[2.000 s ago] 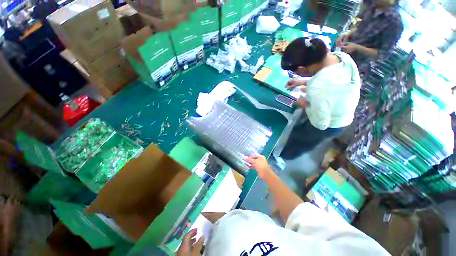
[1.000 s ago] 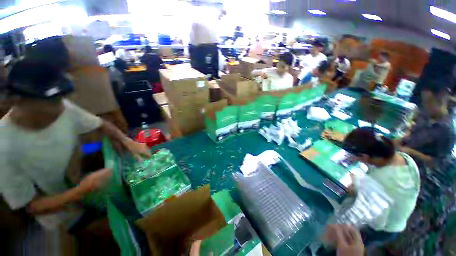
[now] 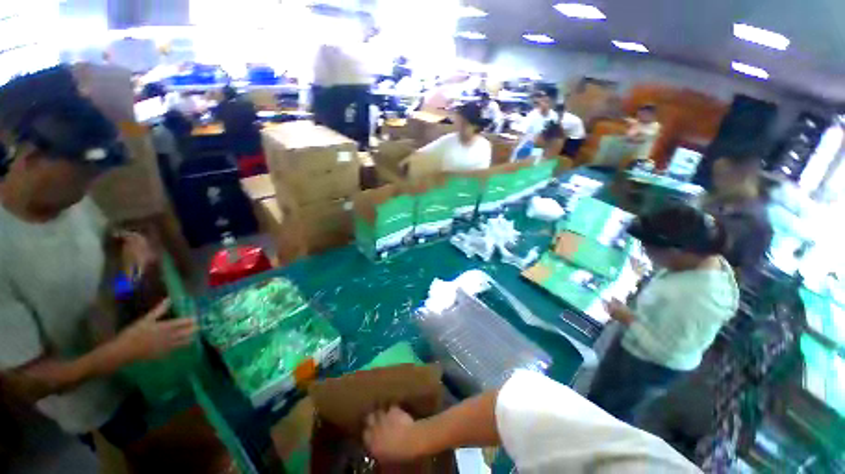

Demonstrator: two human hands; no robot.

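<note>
An open colour box (image 3: 375, 389), brown inside, stands at the bottom centre. My right hand (image 3: 394, 435) reaches into its opening; it is blurred with fingers bent, and whether it holds anything is unclear. My left hand is not in view. The ribbed clear air column bags (image 3: 486, 343) lie in a flat stack to the right of the box, partly behind my right sleeve. Small green-looking packets (image 3: 255, 315) fill two open green trays left of the box.
Green boxes (image 3: 435, 213) stand in a row along the far edge, with crumpled white waste (image 3: 486, 239) before them. A person (image 3: 56, 278) stands close at left, another (image 3: 686, 305) at right. A red object (image 3: 238, 265) is behind the trays.
My right hand has moved left from beside the ribbed stack into the open box. The person at right no longer holds a ribbed sheet. The person at left has drawn a hand back from the trays.
</note>
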